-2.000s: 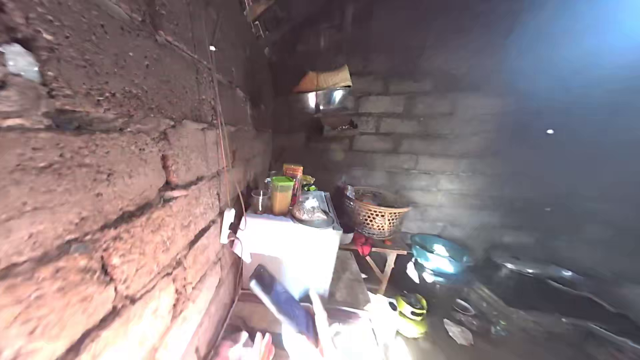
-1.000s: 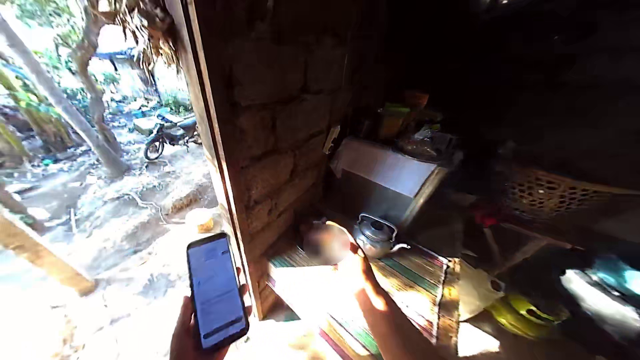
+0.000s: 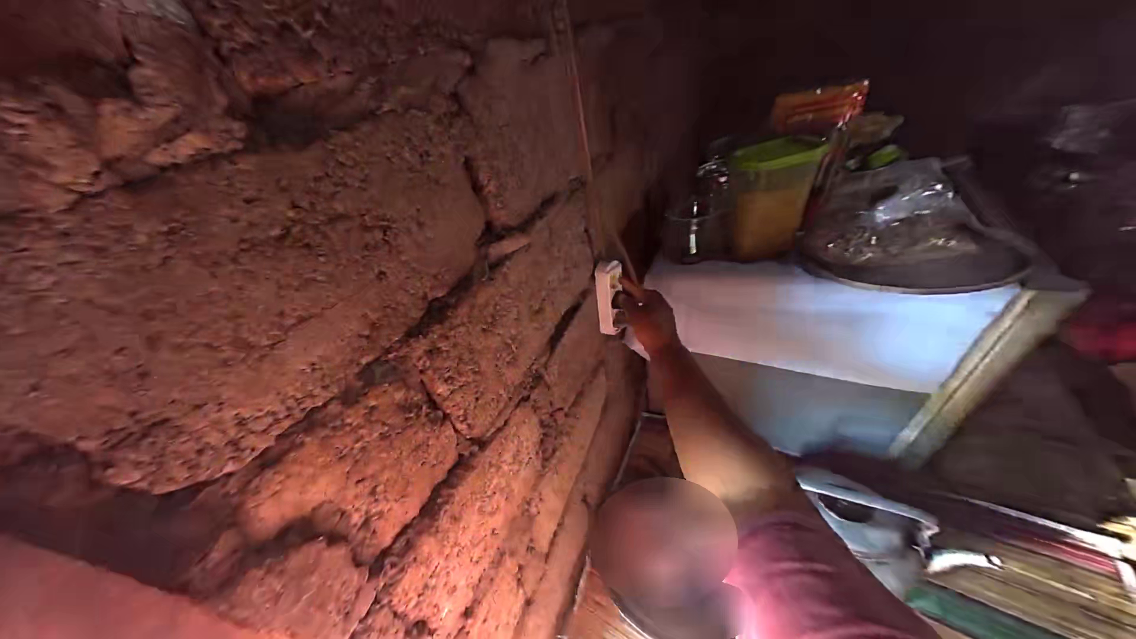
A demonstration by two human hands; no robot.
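Observation:
My right hand [image 3: 650, 318] is at a white power socket block [image 3: 609, 297] fixed to the rough brick wall. Its fingers touch or nearly touch the block's right side; whether a small plug sits between them cannot be told. The forearm reaches up from the lower right, with a pink sleeve near the bottom edge. A thin cable [image 3: 581, 124] runs down the wall to the block. My left hand is out of view.
Right of the hand stands a white-covered cabinet [image 3: 799, 319] with a green-lidded container [image 3: 777, 200], a glass jar [image 3: 692, 232] and a tray [image 3: 923, 275] bearing a plastic bag. Below are a metal kettle [image 3: 865, 524] and a striped mat [image 3: 1038, 568]. A blurred round patch hides part of the lower middle.
My right hand has moved from above the mat to the wall socket. The phone and my left hand, seen a second ago, are out of view. The view has turned from the doorway to the wall.

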